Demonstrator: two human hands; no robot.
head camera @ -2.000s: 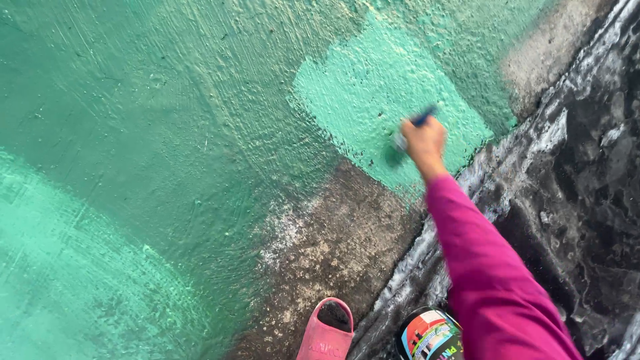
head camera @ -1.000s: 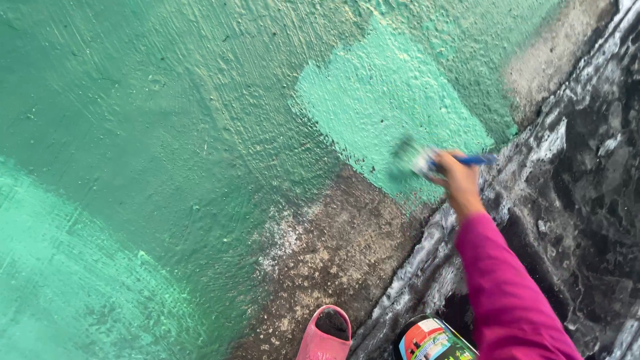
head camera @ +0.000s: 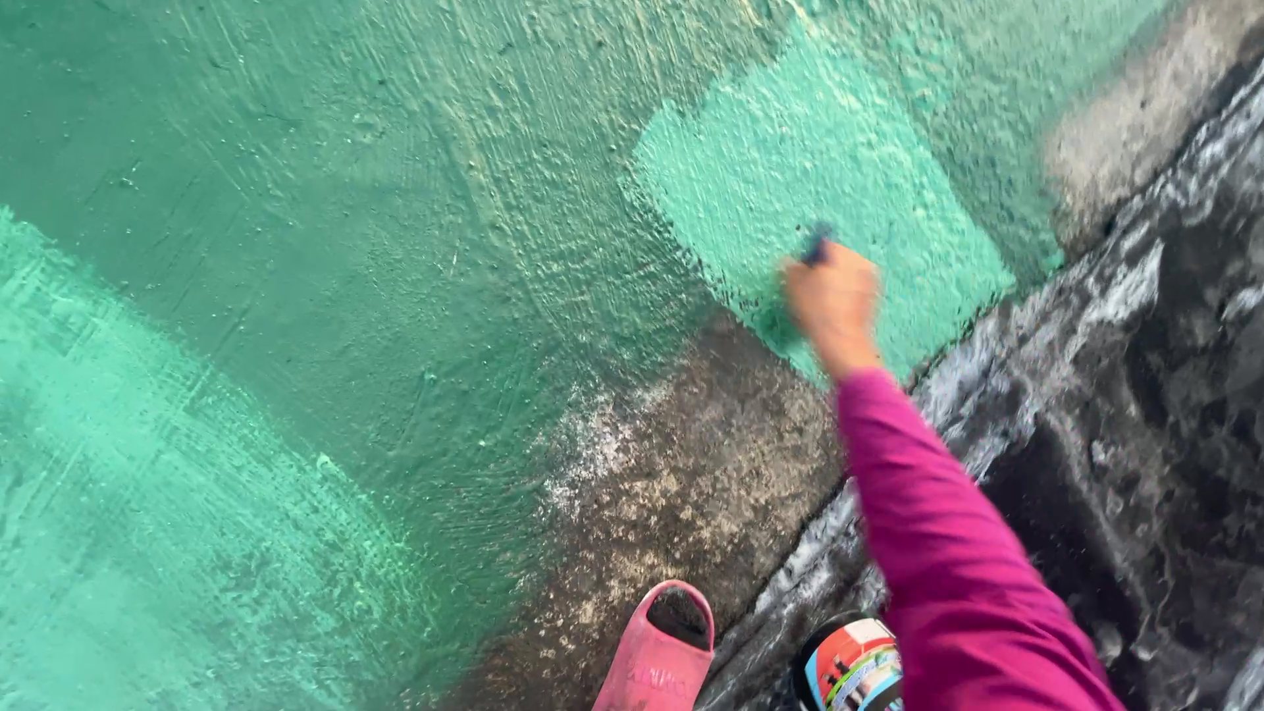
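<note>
My right hand, blurred by motion, grips a paintbrush by its blue handle. The hand covers most of the brush; its bristles cannot be made out. It is over the lower left part of a fresh light-green paint patch on a rough surface. Darker, older green paint surrounds the patch at the left and top. Below the hand lies bare, stained concrete. A magenta sleeve covers my right arm. My left hand is out of the frame.
A pink open-toed slipper is at the bottom centre. Beside it, partly behind my sleeve, is a black item with a colourful printed top. Dark, white-streaked sheeting runs along the right. Another light-green painted area lies at the lower left.
Since one second ago, my right hand has moved up and left, and the brush handle has swung from pointing right to pointing upward. Two seconds ago the handle pointed to the upper right.
</note>
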